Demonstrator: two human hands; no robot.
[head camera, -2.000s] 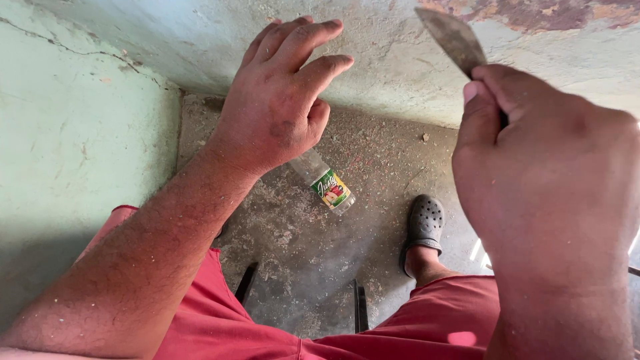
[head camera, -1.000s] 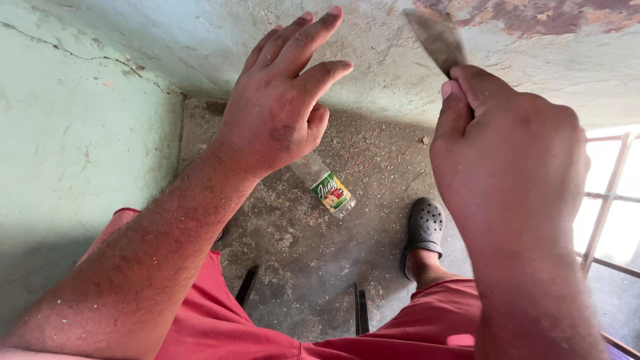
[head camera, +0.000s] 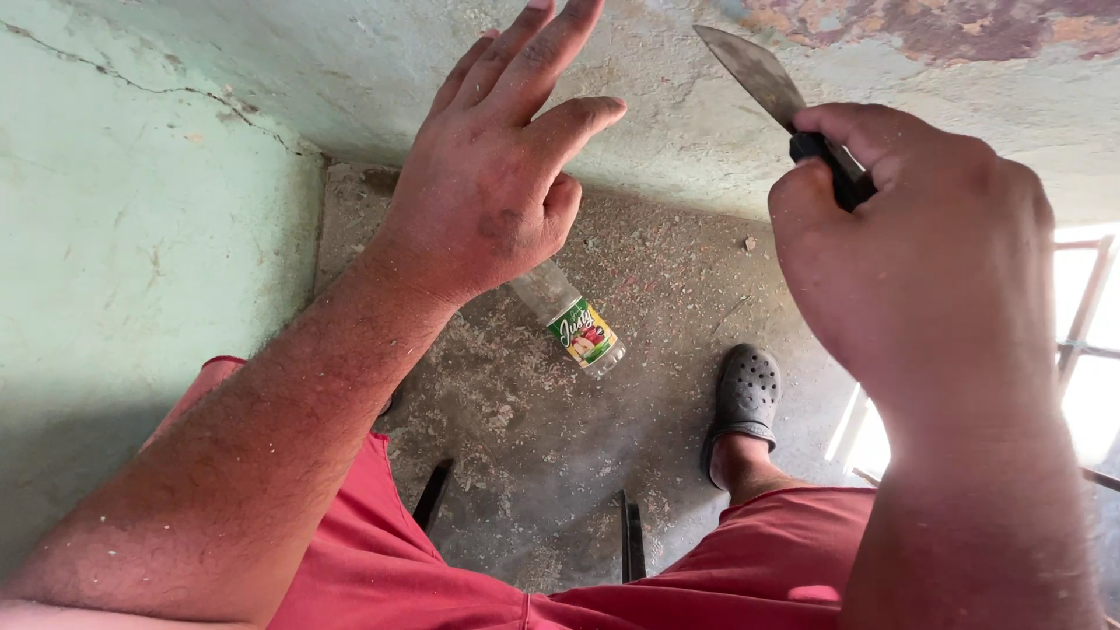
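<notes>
My right hand (head camera: 910, 236) grips the black handle of a knife (head camera: 757, 77), its worn metal blade angled up and left before the wall. Near the blade, the pale wall (head camera: 665, 114) has a patch of bare reddish, flaking surface (head camera: 962, 26) along the top edge of the view. My left hand (head camera: 499, 166) is raised with fingers apart and holds nothing; whether its fingertips touch the wall cannot be told. Small pale flecks lie on the left forearm.
A clear plastic bottle with a fruit label (head camera: 584, 332) lies on the concrete floor (head camera: 525, 437) among paint chips. A green wall (head camera: 131, 262) with a crack stands at left. Two black legs (head camera: 632, 538) show below, my grey clog (head camera: 746, 394) beyond them. Metal bars (head camera: 1081, 324) are at right.
Across the frames the knife in my right hand shifts slightly in position and angle beside the wall. My left hand stays in nearly the same place, its fingers now somewhat straighter.
</notes>
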